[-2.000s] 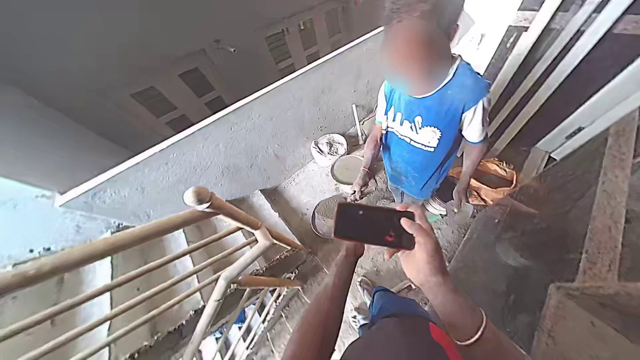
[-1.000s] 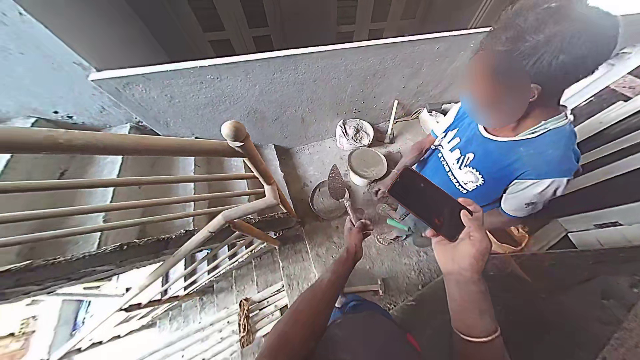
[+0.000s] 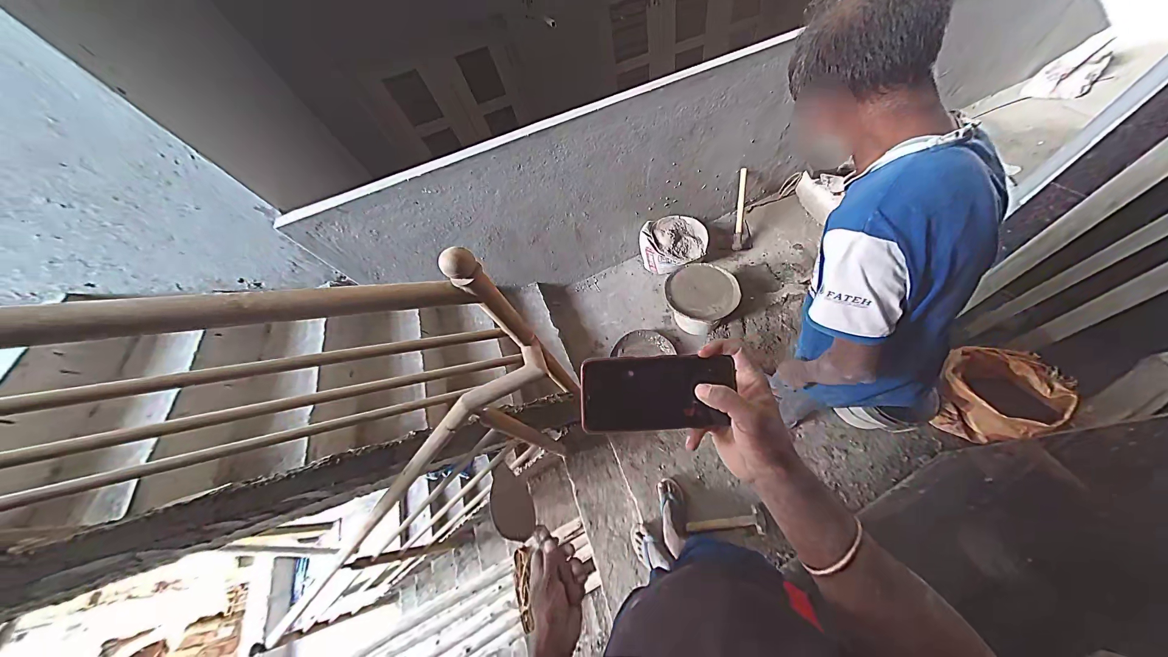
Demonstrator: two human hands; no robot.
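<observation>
My right hand (image 3: 744, 411) grips a smartphone (image 3: 657, 393) at its right end, the phone lying sideways with its dark screen toward me. Low in the view, my left hand (image 3: 555, 579) is closed around a mason's trowel (image 3: 512, 504), whose blade points up, beside the stair railing. Beyond the phone stand a round tub of grey mortar (image 3: 702, 292) and a white bucket with a lumpy grey load (image 3: 675, 242). A shallow pan (image 3: 643, 344) is partly hidden behind the phone.
A co-worker (image 3: 899, 255) in a blue shirt stands at the right. A metal stair railing (image 3: 228, 304) and steps run left. A hammer (image 3: 741, 210) leans near the grey wall (image 3: 547, 182). An orange sack (image 3: 1008, 397) lies right; another hammer (image 3: 725, 524) is by my feet.
The trowel in my left hand has moved from near the pan down toward the railing. The co-worker has turned side-on. The phone has gone from slanted to nearly level.
</observation>
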